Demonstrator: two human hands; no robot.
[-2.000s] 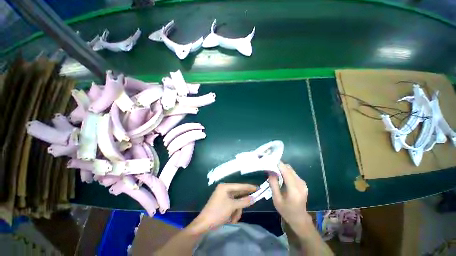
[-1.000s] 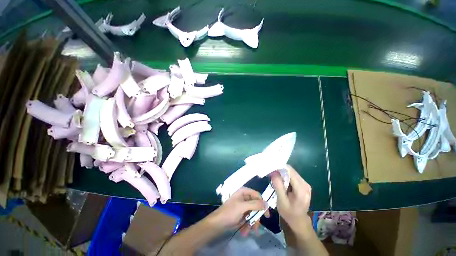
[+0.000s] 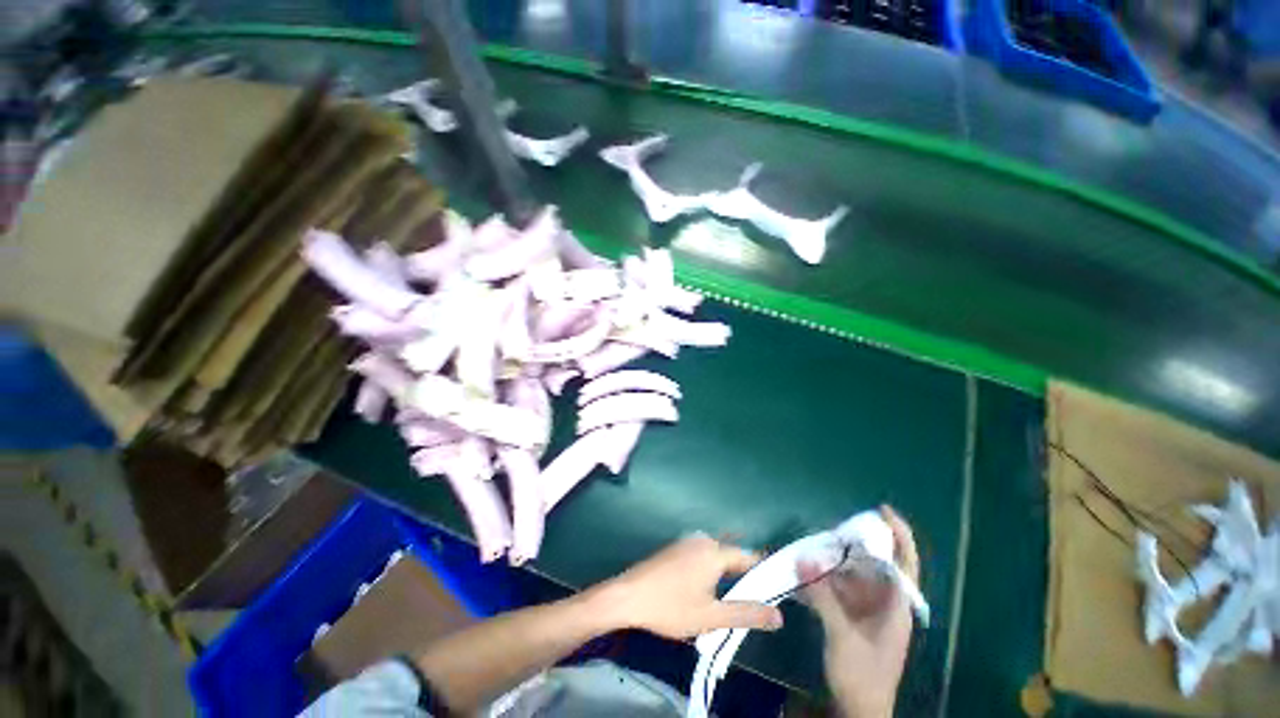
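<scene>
A white headband shell [image 3: 765, 582] is held up at the bench's front edge, its arc running down toward my lap. A thin black wire lies along its inner side. My right hand [image 3: 863, 610] grips its upper, flared end; the fingers are blurred. My left hand [image 3: 695, 589] is at the middle of the arc, with fingers reaching onto the shell. A large heap of pale pink headband covers [image 3: 484, 358] lies on the bench to the left. More white wired shells [image 3: 1214, 589] lie on a cardboard sheet [image 3: 1109, 463] at the right.
Stacked cardboard dividers [image 3: 267, 295] lean at the far left. A blue crate [image 3: 267, 631] with cardboard inside stands below the bench. White eared parts [image 3: 730, 204] lie on the green conveyor belt [image 3: 969, 253]. A grey post [image 3: 470, 105] rises before it.
The view has tilted and shifted left. The held shell has been turned, with its wired inner side now showing and one end hanging toward my lap. My left hand has moved onto its arc.
</scene>
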